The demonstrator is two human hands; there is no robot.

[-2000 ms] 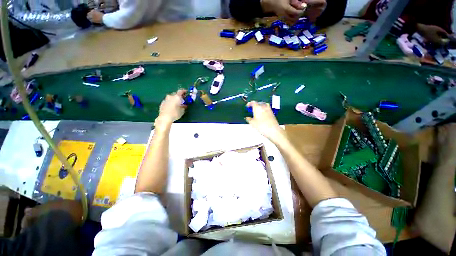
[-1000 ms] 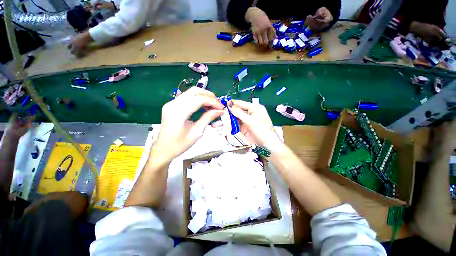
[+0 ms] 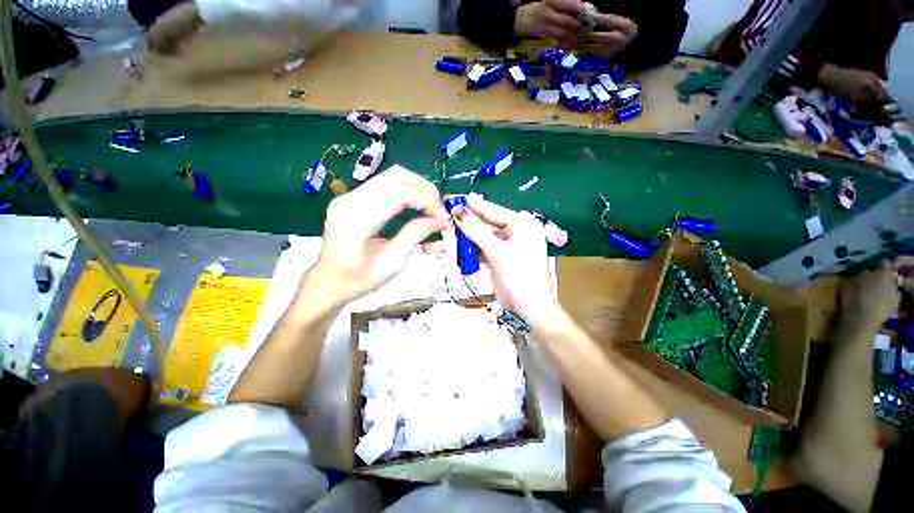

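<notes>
A blue battery (image 3: 467, 250) is held above the back edge of the box of stickers. My right hand (image 3: 504, 250) grips it between thumb and fingers. My left hand (image 3: 386, 235) is at the battery's upper end, its thumb and fingertips pinched together; whether they hold anything is too small to tell. Thin wires run down from the battery to a small circuit board (image 3: 511, 321) hanging below my right hand. The box of stickers (image 3: 533, 391) is an open brown carton heaped with white pieces (image 3: 441, 376), on a white board (image 3: 326, 263).
A green conveyor belt (image 3: 561, 190) carries blue batteries (image 3: 692, 224) and pink housings (image 3: 369, 160). A box of circuit boards (image 3: 792, 371) stands at right. Printed sheets (image 3: 215, 321) lie at left. People (image 3: 561, 20) work across the belt; another person's arm (image 3: 837, 381) is at far right.
Both hands have come back from the belt to above the box, with a battery now held. Since one second ago they have hardly moved. The belt items have shifted left in view.
</notes>
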